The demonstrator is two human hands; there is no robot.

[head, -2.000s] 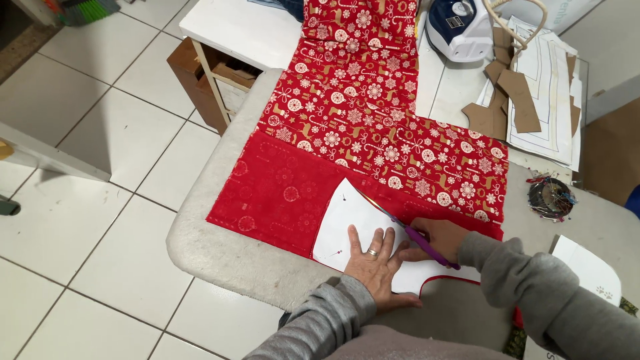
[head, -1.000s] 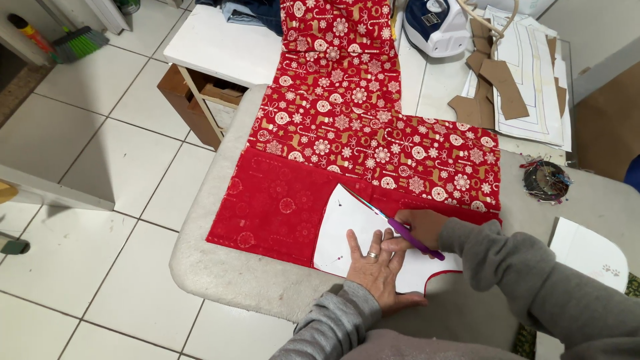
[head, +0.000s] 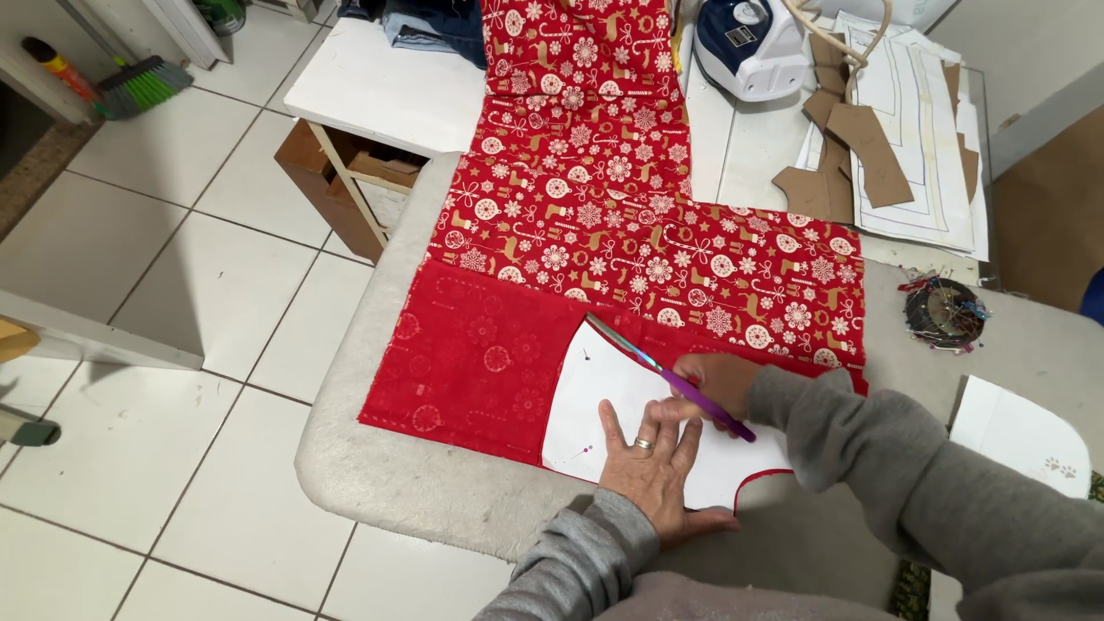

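Note:
Red Christmas-print fabric (head: 586,216) lies over a padded grey board, its near part folded with the plain side up. A white paper pattern piece (head: 595,388) is pinned on that fold. My left hand (head: 651,470), a ring on one finger, presses flat on the paper with fingers spread. My right hand (head: 716,388) grips purple-handled scissors (head: 690,392), whose blades lie along the upper edge of the paper, their tips near its top corner. Part of the right hand's fingers is hidden behind the handle.
The padded board (head: 414,483) has a rounded left end. A pin holder full of pins (head: 947,312) and another white paper piece (head: 1018,440) lie right. Beyond are an iron (head: 750,47), cardboard templates (head: 871,155) and paper sheets (head: 923,129). A broom (head: 142,84) stands far left.
The scissors in my right hand have moved up and left along the paper's edge since the first frame. My left hand stays on the paper.

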